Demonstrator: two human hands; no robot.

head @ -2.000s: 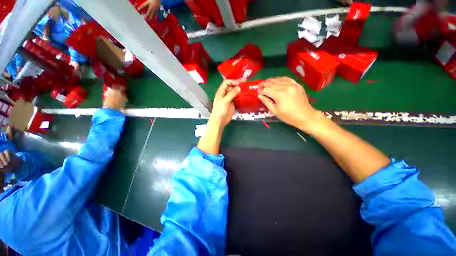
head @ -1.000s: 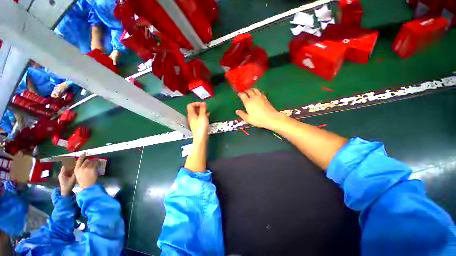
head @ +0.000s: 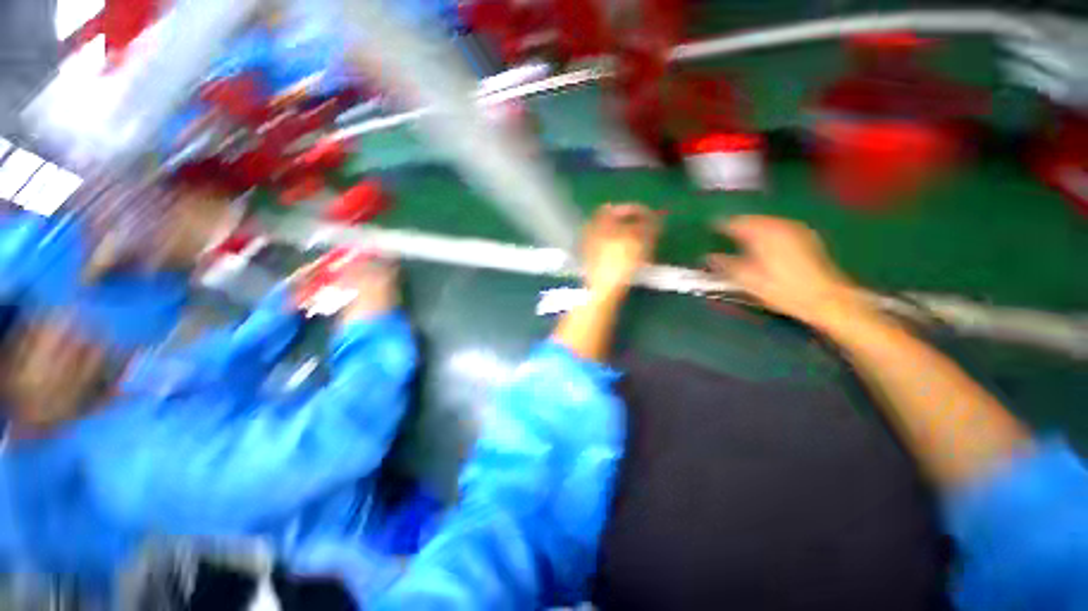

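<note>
The whole view is blurred. My left hand is over the near edge rail of the belt beside the slanting post, fingers curled; nothing shows in it, but the blur hides the fingertips. My right hand is to its right over the same rail, empty, with fingers and thumb apart. A red carton lies on the belt beyond my right hand, not touching it. Another red carton with a pale end lies on the belt beyond and between my hands.
A white-grey slanting post comes down to the rail left of my left hand. A black mat lies before me. A person in blue sleeves works at left with a red item. More red cartons are beyond the belt.
The view has swung left, bringing the neighbouring person nearer the middle. The red carton earlier pressed between my hands was let go onto the belt; my right hand has drawn back from it.
</note>
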